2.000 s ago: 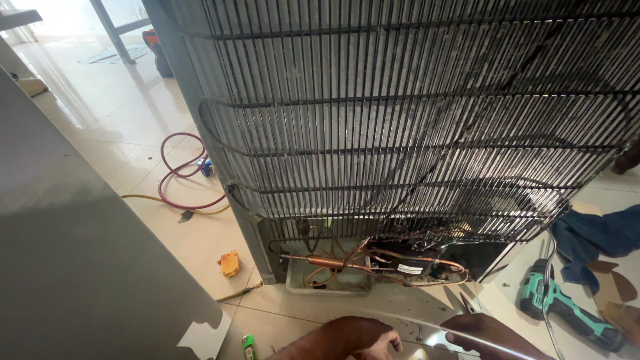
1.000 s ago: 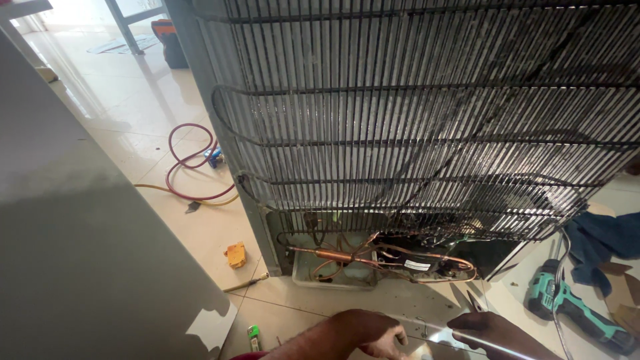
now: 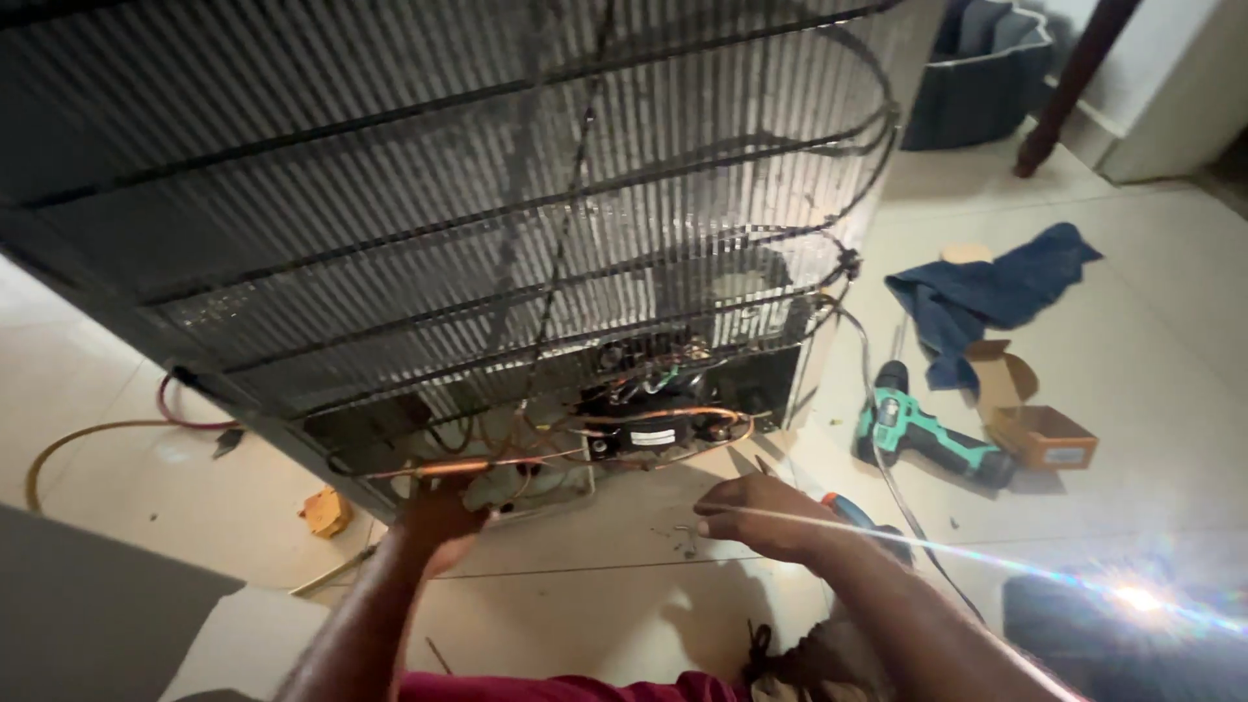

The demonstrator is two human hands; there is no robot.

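A refrigerator's wire condenser coil [image 3: 487, 224] fills the upper middle, with a black compressor [image 3: 653, 424] and bent copper tubes below it. My left hand [image 3: 444, 517] reaches to the copper filter drier [image 3: 451, 469] at the lower left of the compartment, above a pale drip tray [image 3: 546, 492]. Its fingers are partly hidden behind the drier, so its hold cannot be told. My right hand [image 3: 760, 515] hovers over the floor right of the tray, fingers curled; whether something thin is between them cannot be told.
A teal and black cordless drill [image 3: 921, 434], an opened cardboard box [image 3: 1043, 437] and a blue cloth [image 3: 994, 292] lie at right, near a grey cable [image 3: 882, 468]. An orange object [image 3: 325, 512] and a yellow hose [image 3: 83, 429] are at left. A bright light shines at lower right.
My left hand has moved forward to the copper drier; earlier it was over the floor in front of the refrigerator. The view has swung to the right.
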